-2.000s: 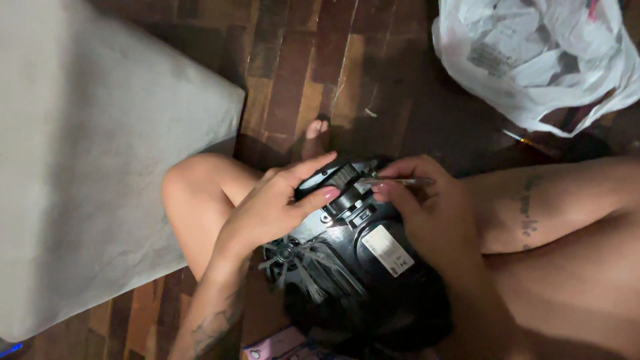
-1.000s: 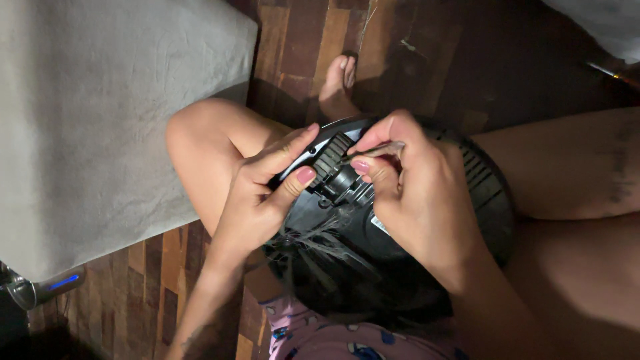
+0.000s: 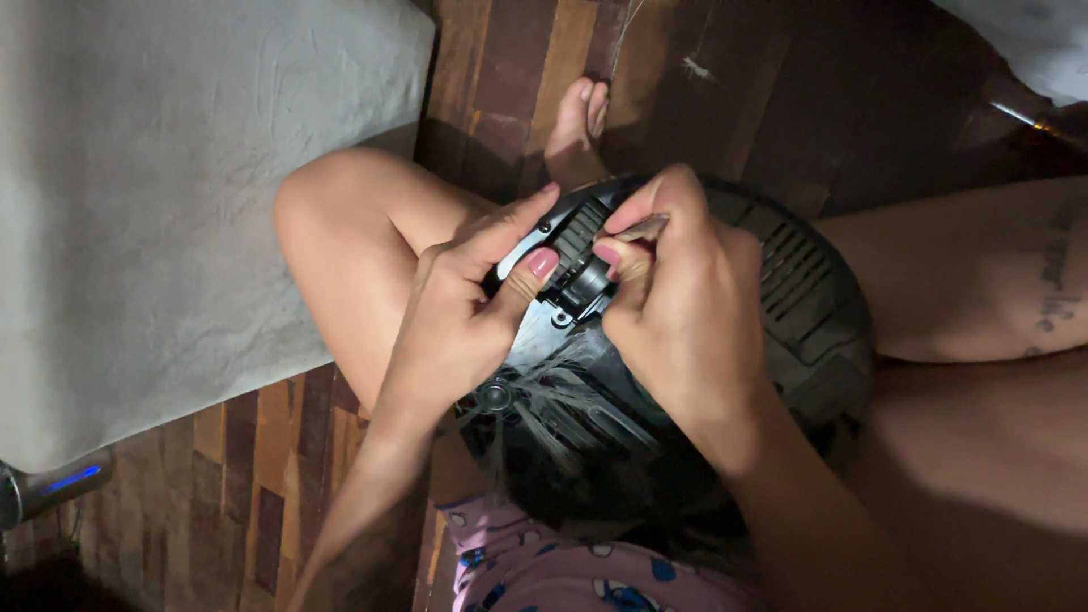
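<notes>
A round black robot vacuum cleaner (image 3: 816,340) lies underside up across my lap. Its ribbed black wheel (image 3: 580,229) sits between my two hands. My left hand (image 3: 476,297) grips the housing around this wheel, thumb beside the tread and index finger along the rim. In my right hand (image 3: 693,297), thumb and index finger pinch a thin, pale metallic tool (image 3: 637,229), its tip at the wheel's edge; the exact kind cannot be told. Below the wheel, a side brush (image 3: 497,393) with long, dusty grey bristles spreads over the casing.
A grey upholstered piece of furniture (image 3: 204,212) stands at the left over the wooden floor (image 3: 510,68). A white plastic bag (image 3: 1033,42) lies at the upper right, near a thin shiny object (image 3: 1016,115). A dark device with a blue light (image 3: 72,478) is at the lower left.
My right hand keeps its pinch on the thin tool, and my left hand stays at the wheel. The view has shifted, so less of the plastic bag shows than two seconds ago.
</notes>
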